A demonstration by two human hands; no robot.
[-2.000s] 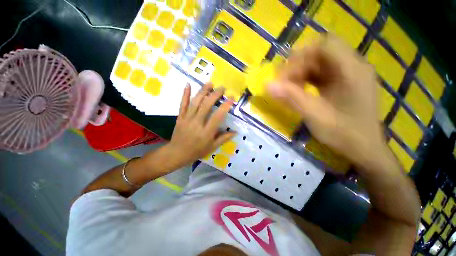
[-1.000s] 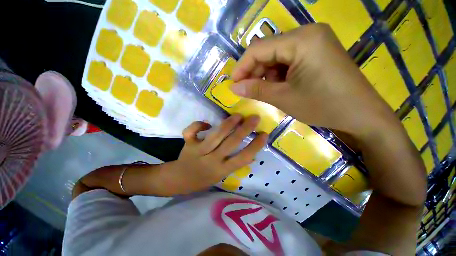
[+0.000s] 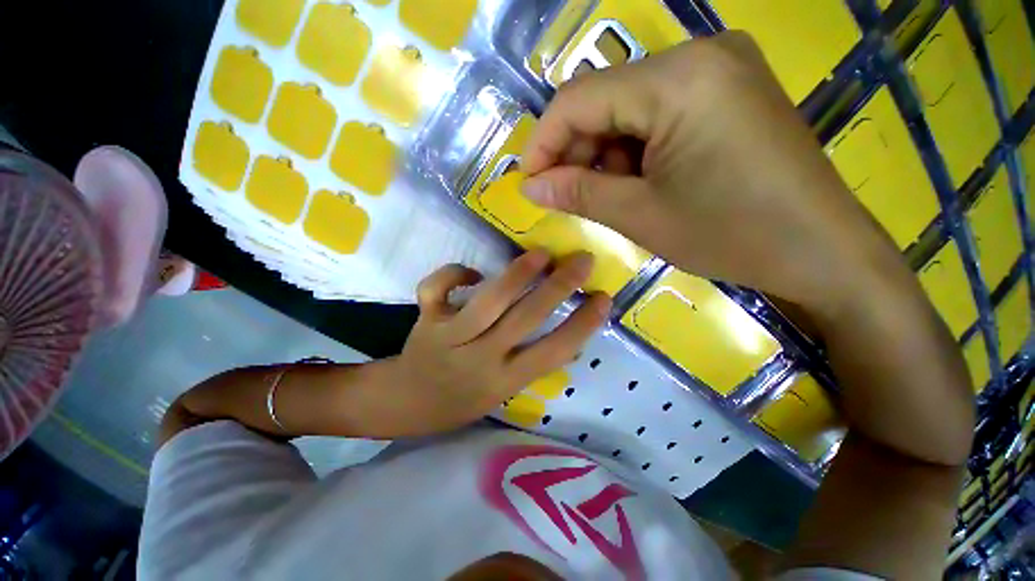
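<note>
A phone-sized yellow part (image 3: 613, 257) lies in a pocket of the clear blister tray (image 3: 746, 397). My right hand (image 3: 670, 170) pinches a small yellow sticker (image 3: 510, 204) by its edge, over the camera area at the part's upper left end; the sticker lies on or just above it. My left hand (image 3: 488, 340) rests fingertips on the middle of the same part, palm over the sticker sheet (image 3: 653, 437), which shows rows of dark marks and a few yellow pieces. Another part (image 3: 698, 329) beside it shows a faint square outline.
A stack of full sticker sheets (image 3: 255, 233) lies at left. A pink fan (image 3: 40, 306) stands at the left edge. More yellow parts in tray pockets (image 3: 897, 170) extend to the right and far side. An uncovered camera cutout (image 3: 596, 51) shows above my right hand.
My right hand has moved left with the sticker and come down at the part's camera end. My left fingers have moved onto the part. The view has shifted closer.
</note>
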